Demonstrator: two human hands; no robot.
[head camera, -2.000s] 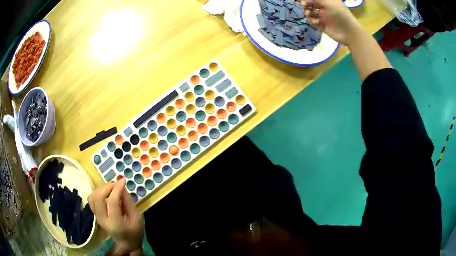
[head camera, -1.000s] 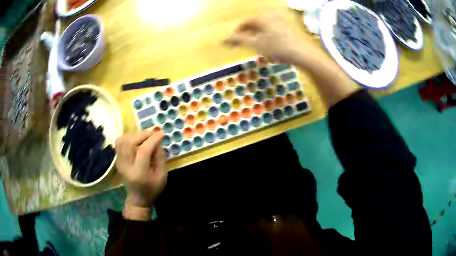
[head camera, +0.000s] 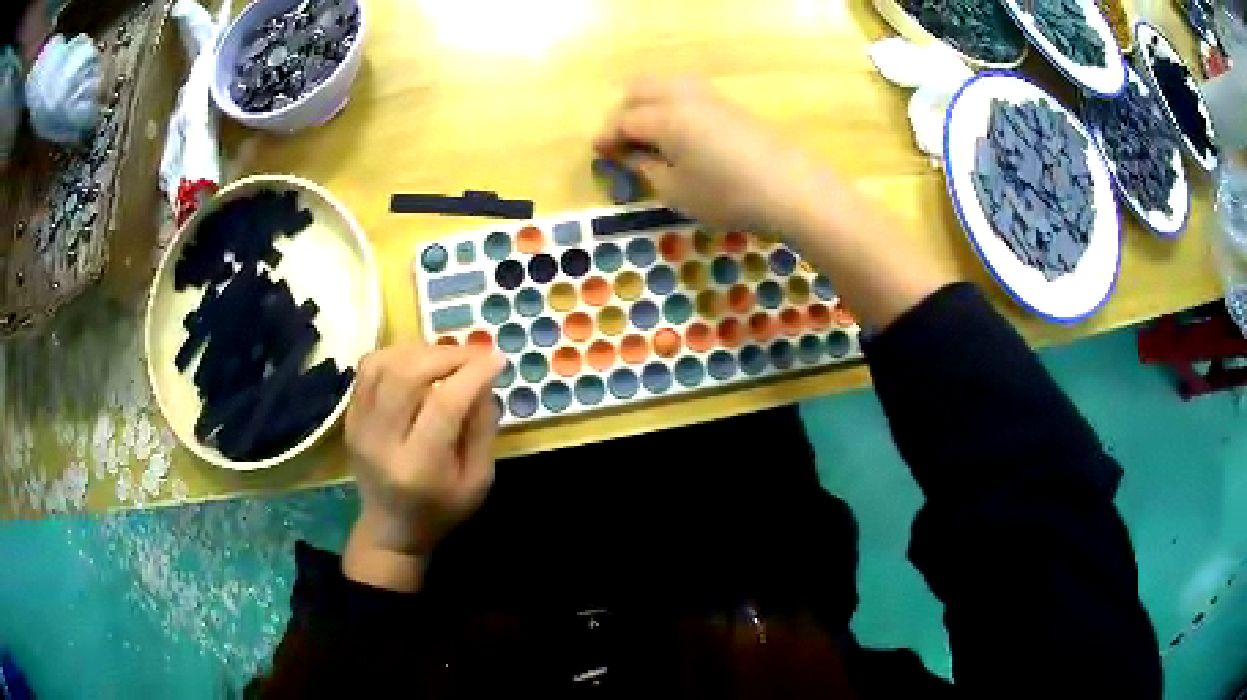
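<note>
The off-white keyboard (head camera: 636, 386) with multicoloured round keys lies in front of me, its long dark bar in the top-side row. My left hand (head camera: 427, 435) is at its lower left corner, thumb and forefinger closed together; nothing shows between them. My right hand (head camera: 684, 148) is over the table just above the keyboard, slightly blurred. Small dark grey-blue keycaps (head camera: 620, 181) show at its fingertips, apparently held low over the table. The right forearm crosses above the keyboard's right part and hides some of its edge.
A cream bowl (head camera: 167, 294) of black bars stands left, a lilac bowl (head camera: 332, 99) of shiny dark pieces behind it. Black bars (head camera: 462, 205) lie above the keyboard. A brown basket (head camera: 116, 164) is far left. A blue-rimmed plate (head camera: 1071, 298) of grey bars, other plates and white tissue (head camera: 930, 96) are right.
My right hand has moved left from the grey keycap plate to above the keyboard, and grey pieces now show at its fingertips. My left hand stays at the keyboard's corner. The view has turned.
</note>
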